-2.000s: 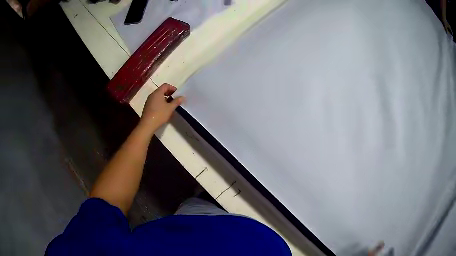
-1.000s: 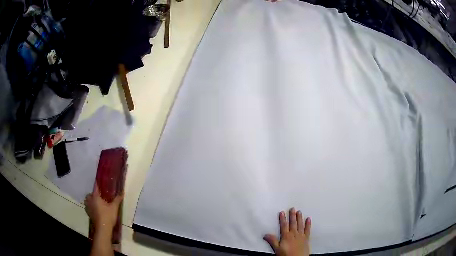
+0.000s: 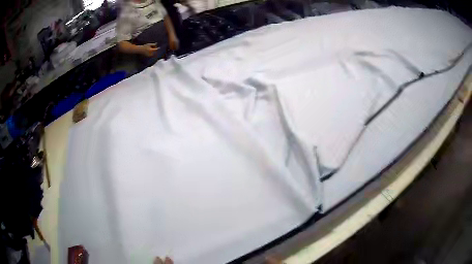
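A pale grey-white fabric ply (image 3: 171,191) covers the table, with several folds and a bunched ridge near its middle. Its loose upper edge runs wavy to the far right. A dark selvedge line (image 3: 274,239) follows the near side. A red weight bar (image 3: 77,254) lies at the ply's near left corner, cut off by the bottom edge. Only the fingertips of my left hand (image 3: 163,260) show, at the fabric by the bottom edge. A small blurred part of my right hand (image 3: 273,261) shows near the selvedge. Their grip is hidden.
A person (image 3: 147,36) stands across the table with hands near the far fabric edge. A yellowish block (image 3: 80,111) lies at the far left corner. Dark material (image 3: 20,180) and a stick (image 3: 41,233) are at left. The cream table border (image 3: 331,238) runs along the near right.
The view has swung right along the table. The red bar, held by my left hand before, is now at the ply's corner, and that hand is off it. My right hand is nearly out of view.
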